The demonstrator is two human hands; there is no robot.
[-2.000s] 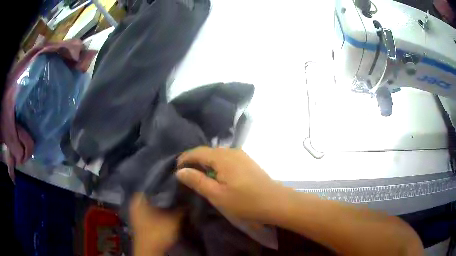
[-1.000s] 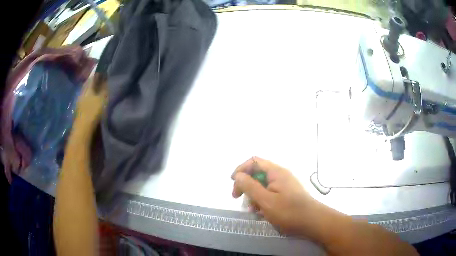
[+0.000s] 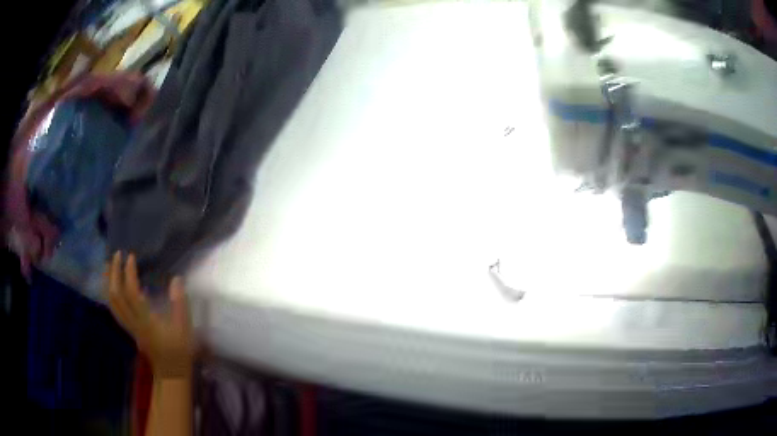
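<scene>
A pile of dark grey cloth pieces [image 3: 217,128] lies on the white table [image 3: 383,187] at the left, reaching from the back towards the front edge. My left hand [image 3: 152,311] is at the table's front edge, just below the near end of the pile. Its fingers are apart and point up, and it holds nothing that I can see. My right hand is not in view, nor is the green-handled tool.
A white and blue sewing machine [image 3: 664,128] stands at the right. A clear-blue plastic bag [image 3: 77,170] with pink cloth [image 3: 123,89] around it lies at the far left. Red basket parts [image 3: 308,409] and cloth show below the table edge.
My left hand has come down from the pile's left side to the table's front edge. My right hand, which held the green-handled tool, has left the view. The view has shifted and is blurred.
</scene>
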